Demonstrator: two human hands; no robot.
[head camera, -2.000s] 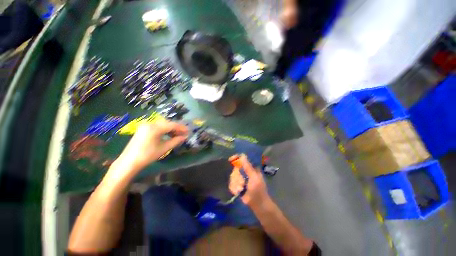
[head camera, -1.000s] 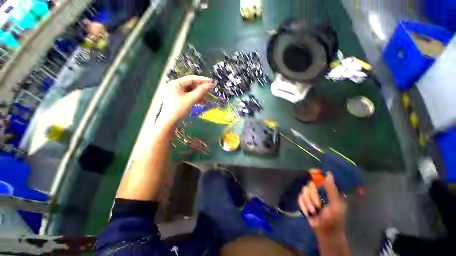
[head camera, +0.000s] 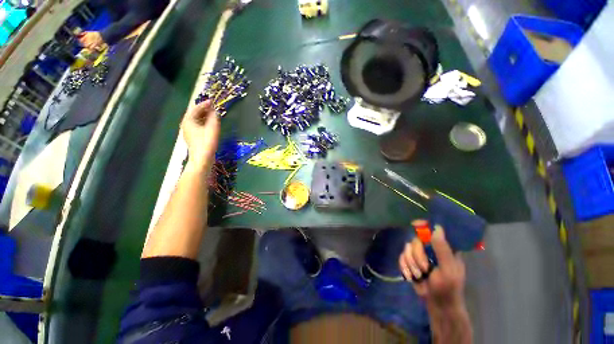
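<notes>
My left hand (head camera: 200, 131) is at the near edge of the pile of wired components (head camera: 227, 84), fingers drawn together; I cannot tell whether they hold anything. My right hand (head camera: 434, 265) grips the dark blue soldering gun (head camera: 456, 225) by its orange trigger, off the mat's front right edge, its thin tip pointing left over the mat. The dark fixture (head camera: 338, 185) stands at the front edge. The amber flux tin (head camera: 295, 195) is left of it. Yellow wires (head camera: 276, 157), blue wires (head camera: 239, 149) and red wires (head camera: 246, 201) lie to its left.
A component heap (head camera: 296, 99) and smaller pile (head camera: 319, 142) lie behind the fixture. A black round hood (head camera: 387, 67) stands on a white base, near a brown dish (head camera: 398, 145), tin lid (head camera: 467, 136) and white cloth (head camera: 452, 87). Blue bins (head camera: 525, 64) stand right. Another person's hand (head camera: 91, 40) shows far left.
My left hand has moved from above the wires and component heap leftward and back to the wired pile. My right hand still holds the gun. The view has shifted and become sharper.
</notes>
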